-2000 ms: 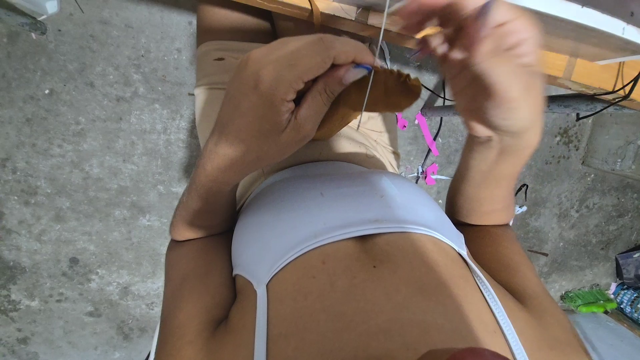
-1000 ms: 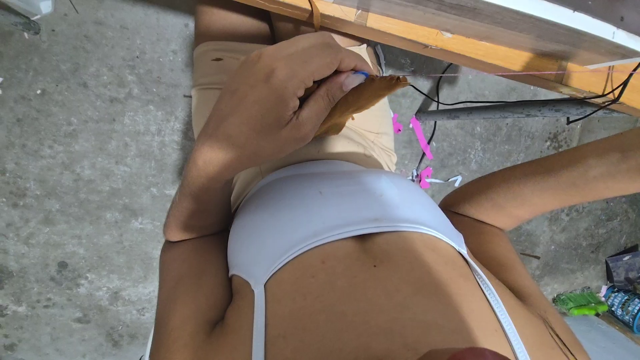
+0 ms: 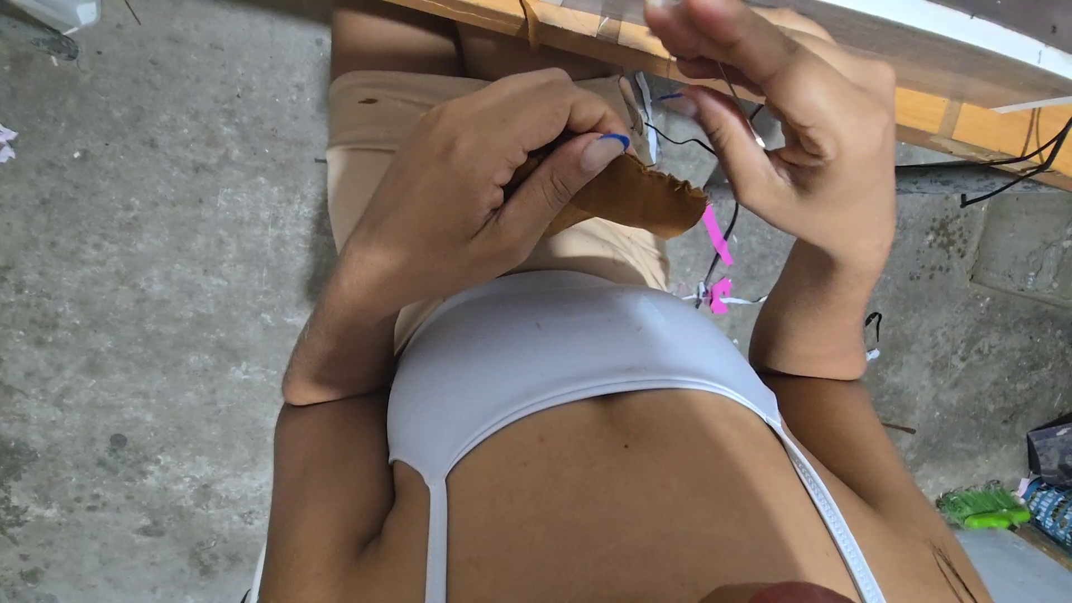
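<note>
A piece of brown fabric with a gathered, puckered edge is pinched between the thumb and fingers of my left hand, above my lap. To its right my right hand is raised near the table edge, its thumb and fingers around a thin needle. The needle's tip end points down toward the palm. Whether thread joins the needle to the fabric cannot be told here.
A wooden table edge runs across the top right, with black cables below it. Pink scraps lie on the concrete floor. A green brush is at the lower right.
My right hand, stretched out to the right a second ago with a thread running from the fabric, is back near the fabric. My left hand has kept its hold on the fabric.
</note>
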